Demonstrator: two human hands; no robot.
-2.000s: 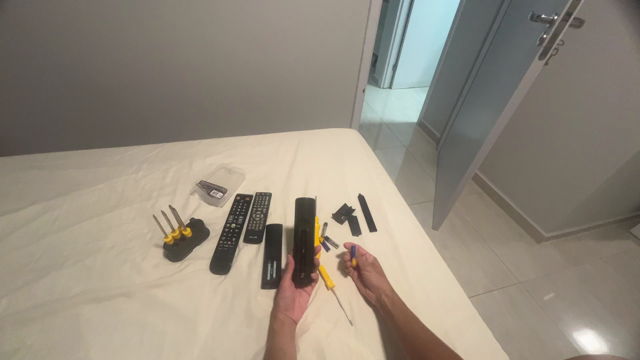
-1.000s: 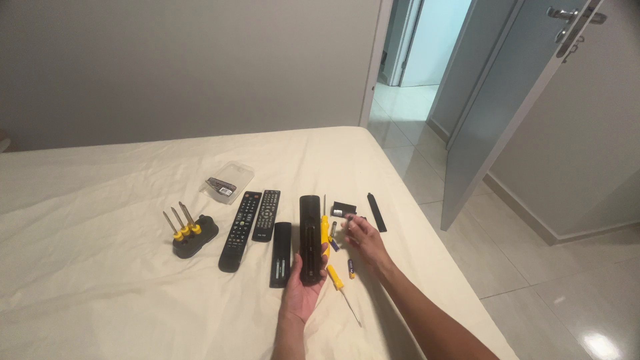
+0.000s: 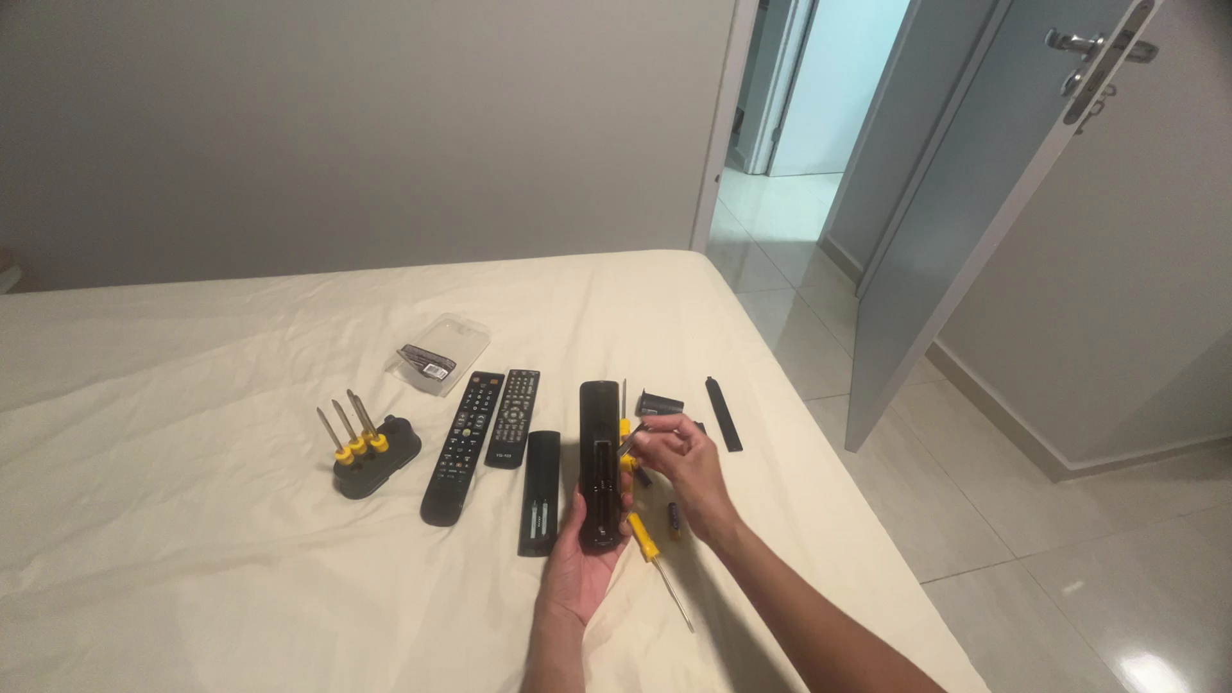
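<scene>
My left hand [image 3: 584, 575] holds a black remote control [image 3: 600, 462] with its back side up and its battery compartment uncovered. Close to its right edge, my right hand [image 3: 685, 462] pinches a small battery [image 3: 632, 440] between thumb and fingers. A yellow-handled screwdriver [image 3: 650, 549] lies below my right hand, its shaft pointing toward me. A blue battery [image 3: 674, 521] rests on the sheet to the right of it. Another yellow-handled screwdriver [image 3: 625, 409] is partly hidden behind the right hand. Left of the held remote lies another black remote [image 3: 541, 491].
Two button-side-up remotes [image 3: 462, 448] [image 3: 514, 419] lie further left, beside a black holder [image 3: 378, 472] with several yellow screwdrivers. Behind is a clear plastic package [image 3: 452, 346]. Black covers [image 3: 662, 404] and a narrow black strip [image 3: 724, 414] lie on the right, near the bed's edge [image 3: 818, 409].
My right hand has put down a blue battery on the sheet and moved up to the held remote's side, now with another battery in its fingers. The left hand still holds the remote.
</scene>
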